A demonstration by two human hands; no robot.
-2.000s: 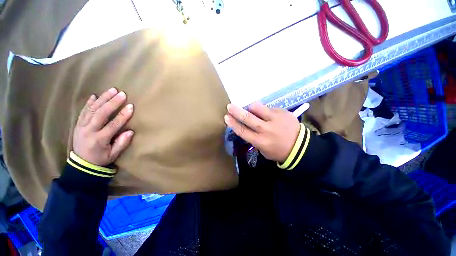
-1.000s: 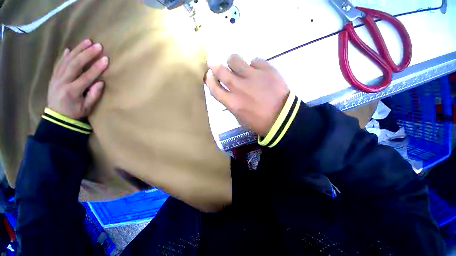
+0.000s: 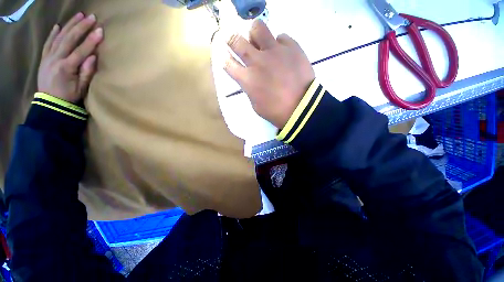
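Note:
A large tan garment panel (image 3: 160,110) covers the left part of the table and hangs over its front edge. My left hand (image 3: 69,58) lies on the panel with its fingers slightly apart, holding nothing. My right hand (image 3: 271,74) is on the white table just right of the panel's right edge, fingers bent, fingertips close to the machine's presser foot area. I cannot tell if it touches the white layer at the edge. The sewing machine head (image 3: 250,7) is cut off at the top, with a bright glow beside it.
Shears with red loop handles (image 3: 423,60) lie on the table to the right. A ruler strip (image 3: 458,91) runs along the table's front edge. Blue crates (image 3: 467,137) stand below at the right, with white pieces, and another blue crate (image 3: 138,228) is below the panel.
The panel and my left hand have moved up and left in view. My right hand went from the panel's edge near the table front to beside the machine head. The view has also shifted.

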